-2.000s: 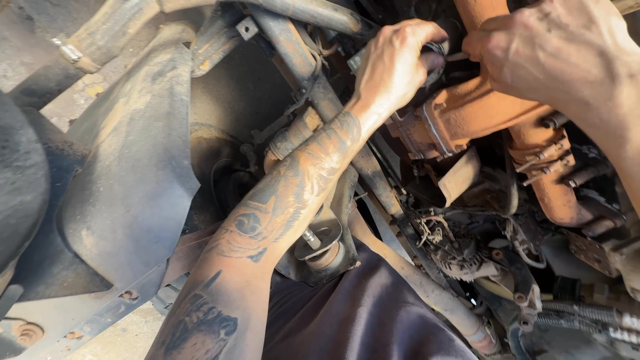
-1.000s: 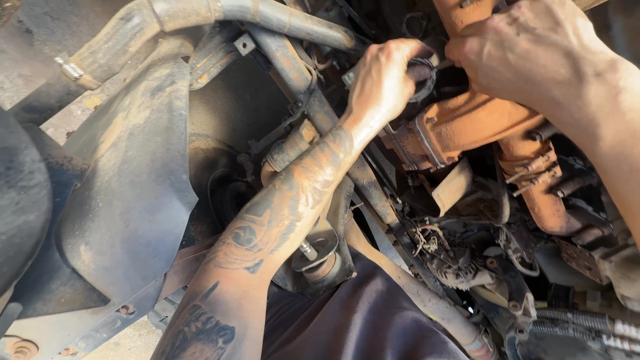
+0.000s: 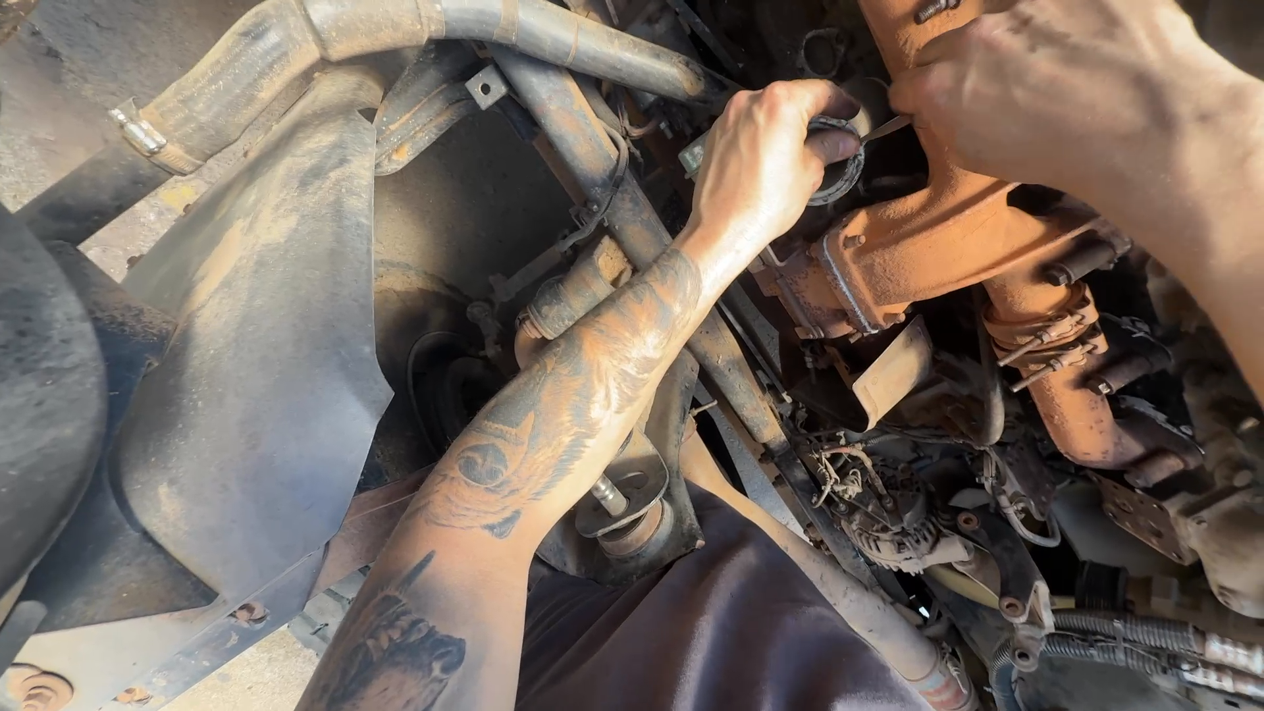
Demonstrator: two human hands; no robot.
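My left hand [image 3: 765, 153] pinches a dark ring-shaped part [image 3: 841, 178] between thumb and fingers, near the top of the engine bay. Close to its right, my right hand [image 3: 1027, 99] is closed on a thin pale strip or blade [image 3: 887, 127] whose end points at the ring. Whether it is a tool I cannot tell. Just right of the ring runs the rust-orange exhaust manifold [image 3: 938, 237], partly covered by my right hand. A round flanged opening [image 3: 822, 51] shows above the ring.
A large metal pipe [image 3: 583, 44] with a hose clamp [image 3: 138, 128] crosses the upper left, above a plastic fender panel [image 3: 267, 326]. A diagonal frame tube [image 3: 642, 227] passes beneath my left forearm. An alternator [image 3: 894, 523], wiring and corrugated conduits [image 3: 1126, 627] lie lower right.
My left hand has shifted slightly and shows more of the dark ring than two seconds ago. My right hand stays close beside it.
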